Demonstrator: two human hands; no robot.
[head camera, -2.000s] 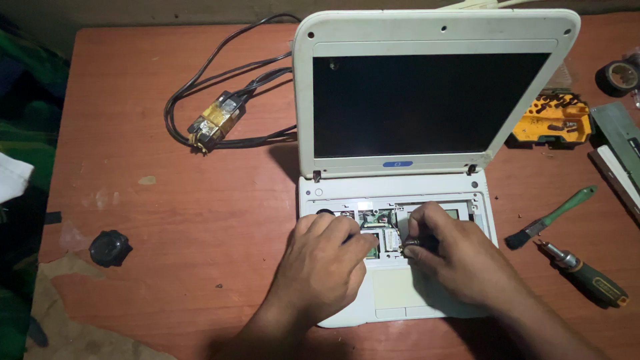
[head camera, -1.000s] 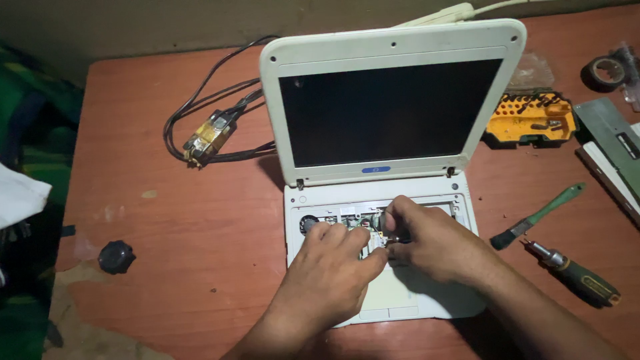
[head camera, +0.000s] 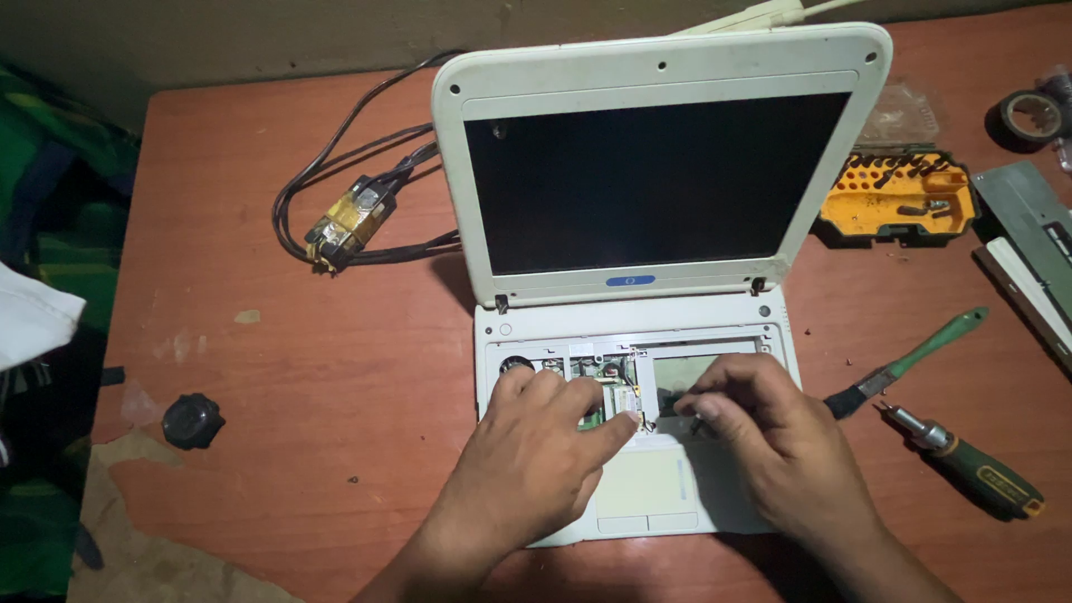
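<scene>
A small white laptop (head camera: 636, 310) lies unfolded, its dark screen (head camera: 653, 184) raised and its keyboard bay uncovered, with circuit boards and a small card (head camera: 621, 400) showing. My left hand (head camera: 536, 448) rests over the bay's left part, thumb tip at the lower edge of the card, beside thin wire ends; it holds nothing that I can see. My right hand (head camera: 766, 444) is above the bay's right part, thumb and forefinger pinched on a small dark piece (head camera: 697, 425), too small to identify. The pale touchpad (head camera: 645, 486) is below, between the hands.
Right of the laptop lie a green-handled brush (head camera: 904, 364), a screwdriver (head camera: 963, 461), a yellow bit case (head camera: 900, 197), black tape (head camera: 1028, 119) and a grey panel (head camera: 1030, 226). On the left are a taped adapter (head camera: 356, 218) with black cables and a black knob-like object (head camera: 193, 420).
My right hand has moved right, away from the small card and from my left hand, leaving a gap between them. My left hand remains over the laptop's bay.
</scene>
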